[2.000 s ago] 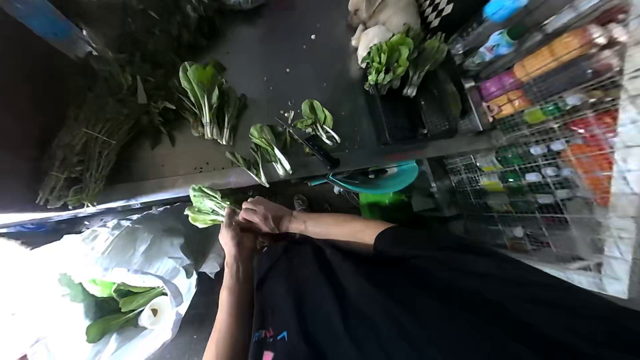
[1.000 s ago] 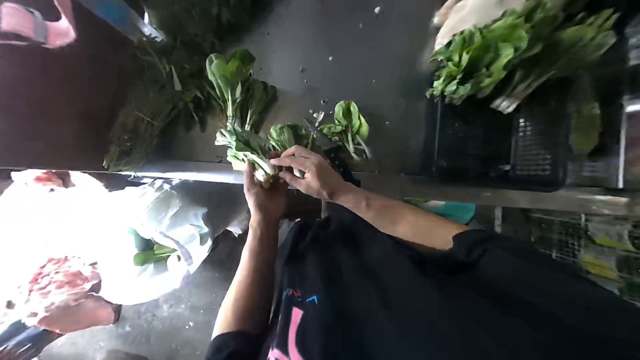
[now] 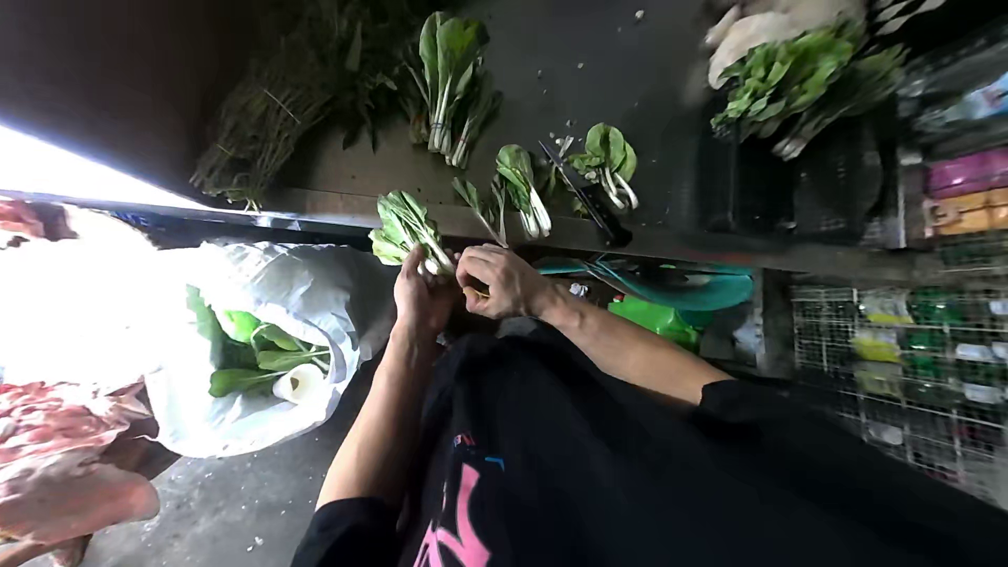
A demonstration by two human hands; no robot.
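My left hand (image 3: 424, 295) is closed round the white stems of a bunch of leafy greens (image 3: 404, 228), leaves pointing up and left. Close beside it, my right hand (image 3: 500, 279) has curled fingers near the stem ends; a small yellowish bit shows at its fingers, too small to name. Just beyond the hands, on the dark tabletop (image 3: 535, 87), lie loose green stalks (image 3: 524, 189), a knife with a black handle (image 3: 602, 213) and a small bunch of greens (image 3: 610, 161). A larger tied bunch (image 3: 449, 79) lies farther back.
Thin-stemmed herbs (image 3: 268, 118) are heaped at the back left. A white plastic bag (image 3: 236, 429) with greens stands at left, near raw meat (image 3: 71, 488). On the right are a black crate (image 3: 787, 197) with leafy greens (image 3: 795, 79), a teal basin (image 3: 701, 291) and a wire rack (image 3: 929, 378) of bottles.
My right hand has moved off the stems of the held bunch, where its fingers were one second ago, to just right of them. The view has shifted.
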